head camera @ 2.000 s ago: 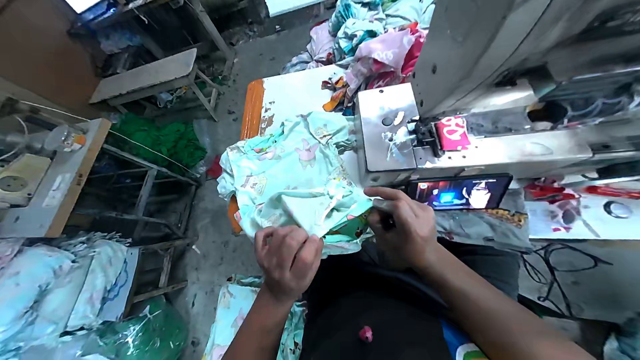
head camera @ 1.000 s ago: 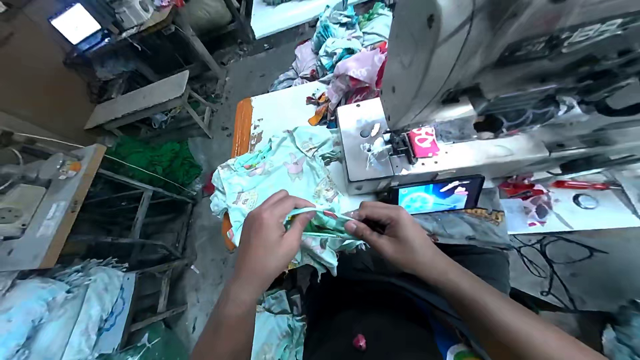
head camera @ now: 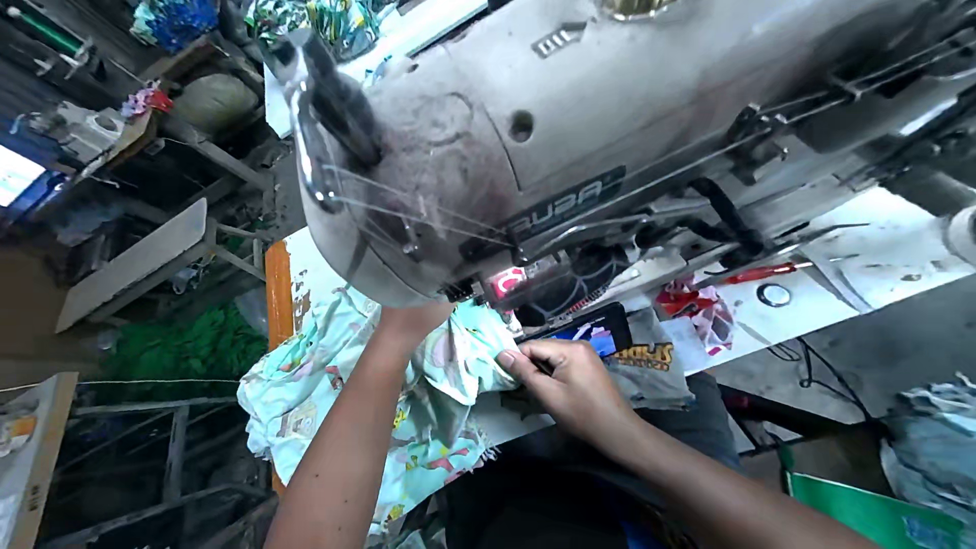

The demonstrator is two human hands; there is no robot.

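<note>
A large industrial sewing machine point(head camera: 457, 137) fills the upper middle, its head above a mint-green printed garment point(head camera: 320, 381) that is bunched on the white table. My left hand point(head camera: 418, 314) reaches in under the machine head; its fingers are hidden there, so what they hold does not show. With thumb and fingers, my right hand point(head camera: 560, 377) pinches the garment's edge just in front of the machine bed. Right behind that hand lies a phone point(head camera: 602, 332) with a lit screen. The needle area is hidden behind the machine head.
A red screwdriver point(head camera: 762, 273), a round metal piece point(head camera: 774, 295) and red cloth scraps point(head camera: 698, 305) lie right on the table. A wooden bench point(head camera: 137, 263) and green cloth heap point(head camera: 183, 351) are left. A dark cable point(head camera: 835, 381) hangs below the table's right side.
Both hands held the garment in front of the machine; now the left hand is under the machine head and the garment's edge is at the machine bed. The view has moved much nearer the machine.
</note>
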